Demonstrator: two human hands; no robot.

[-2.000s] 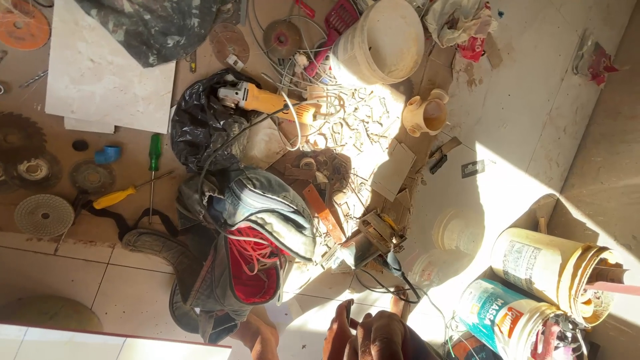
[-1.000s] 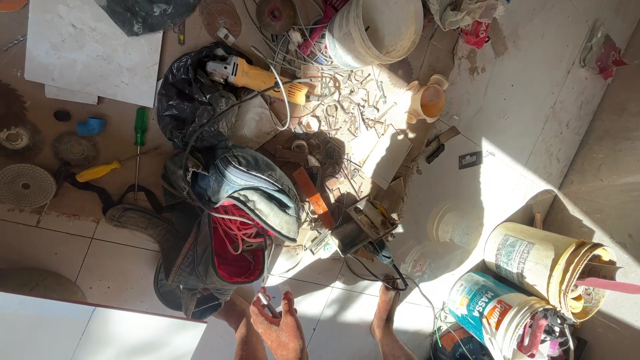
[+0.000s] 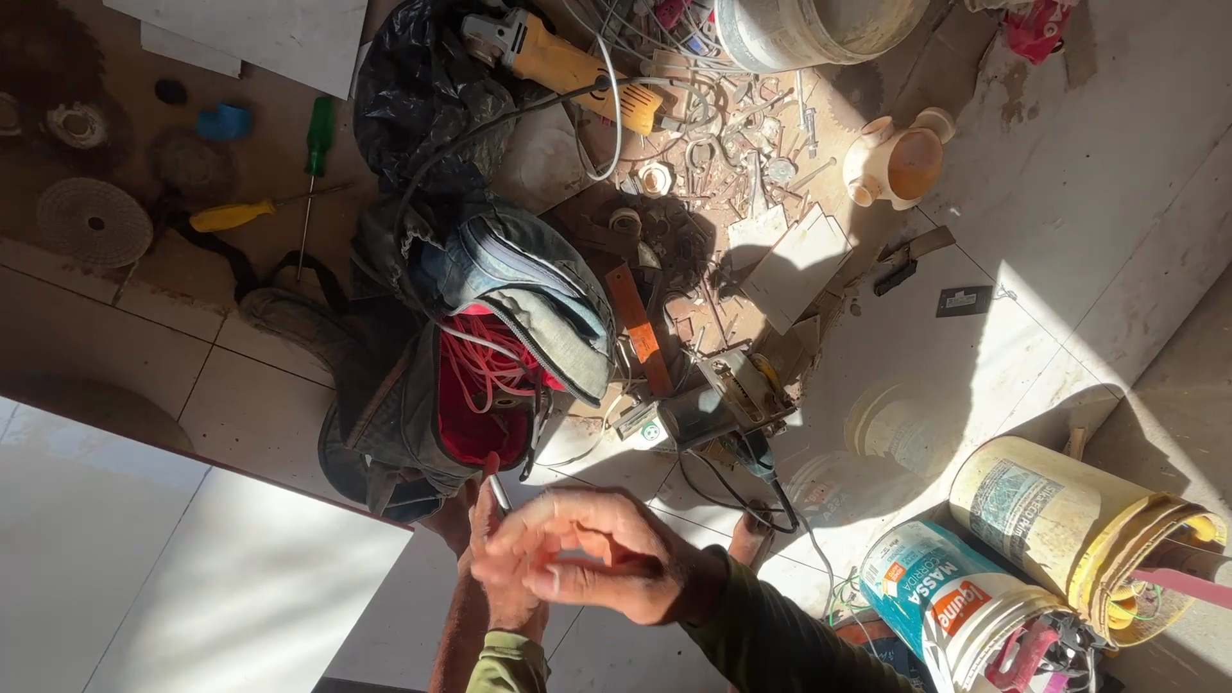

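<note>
My left hand (image 3: 505, 577) is at the bottom centre with a small metallic, pen-like piece (image 3: 499, 494) between its fingers. My right hand (image 3: 606, 558), slightly blurred, lies partly over it with curled fingers; whether it grips anything I cannot tell. Just above the hands lies a dark backpack (image 3: 385, 414), unzipped, with a red lining and a bundle of red cord (image 3: 486, 361) inside. A yellow angle grinder (image 3: 577, 72) rests on a black plastic bag (image 3: 423, 106). A jigsaw-like power tool (image 3: 717, 404) with a cable lies to the right of the backpack.
Screws, fittings and scraps cover the floor around an orange bar (image 3: 638, 327). Two labelled buckets lie tilted at lower right, one cream (image 3: 1059, 510), one white and teal (image 3: 924, 577). Screwdrivers with green (image 3: 320, 135) and yellow (image 3: 231, 216) handles lie near a perforated disc (image 3: 94, 222). A pale slab (image 3: 173, 558) fills the lower left.
One second ago only my left hand showed plainly, below the backpack; now my right hand has come in from the lower right and overlaps it.
</note>
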